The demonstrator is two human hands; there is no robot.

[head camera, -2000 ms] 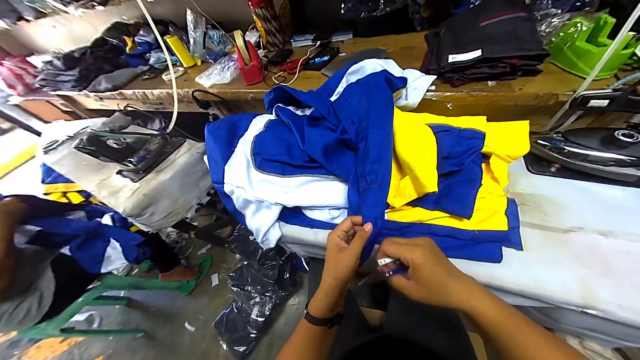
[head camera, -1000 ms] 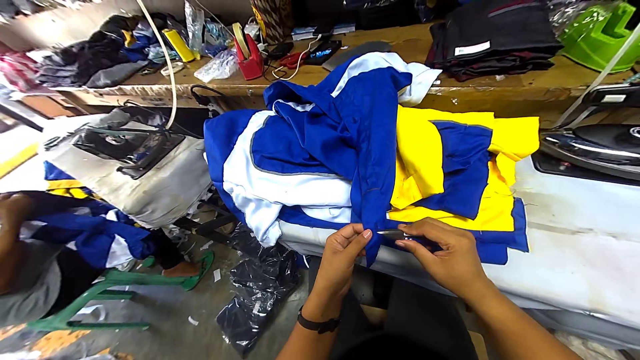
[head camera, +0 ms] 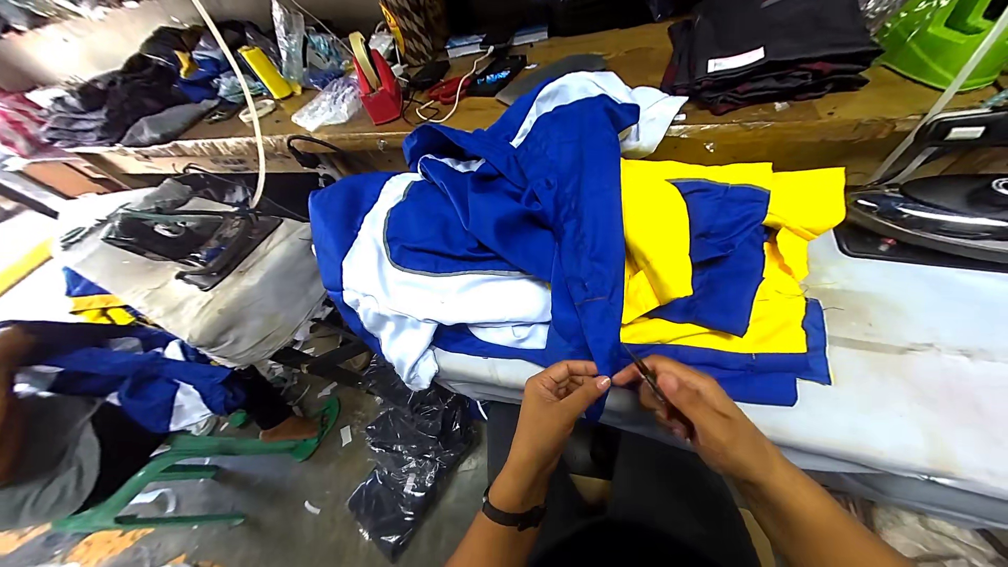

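My left hand pinches the lower edge of a blue and white fabric garment at the front of a cloth-covered ironing table. Close to its right, my right hand holds a small dark pointed tool, perhaps thread snips, with its tip against the blue cloth. The index finger of that hand almost meets my left fingertips. A yellow and blue garment lies under and to the right of the blue one.
An electric iron rests on a dark pad at right. Another iron lies on the left board. Behind are a wooden shelf, a red tape dispenser and folded dark garments. A person sits at lower left; black plastic lies below.
My right hand has moved closer to my left fingertips than two seconds ago, and the tool in it now points up and left. My left hand still pinches the garment's edge.
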